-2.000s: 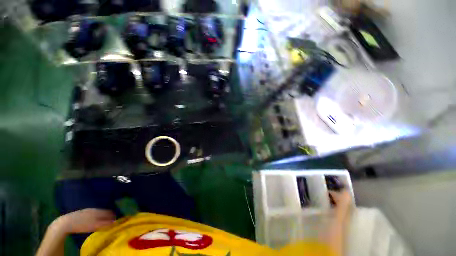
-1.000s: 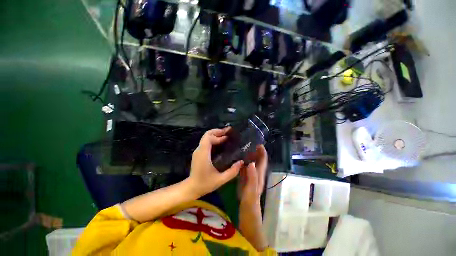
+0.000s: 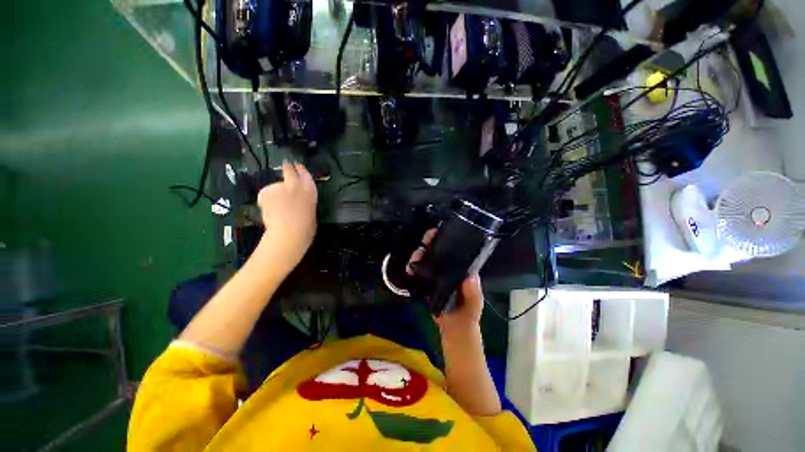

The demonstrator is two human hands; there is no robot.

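Observation:
A black camcorder (image 3: 455, 252) with its screen folded out is held over the front of the dark glossy bench (image 3: 349, 256). My right hand (image 3: 459, 296) grips it from below and behind, with fingers showing at its left side. My left hand (image 3: 289, 201) is away from it, reaching over the bench below the shelf, near thin black cables. Its fingers point away from me; whether they pinch something small cannot be made out. A pale tape roll (image 3: 389, 274) lies on the bench, partly hidden by the camcorder.
Clear shelves (image 3: 349, 81) with several camcorders stand at the back. A cable bundle (image 3: 609, 150) crosses the right side to a dark blue block (image 3: 684, 146). A white divided foam tray (image 3: 565, 402) sits right of me. A white fan (image 3: 761, 214) is beyond.
The camcorder came from the tray side into both hands, and its screen is now out. My left hand has let go and moved left and forward. My right hand still holds it.

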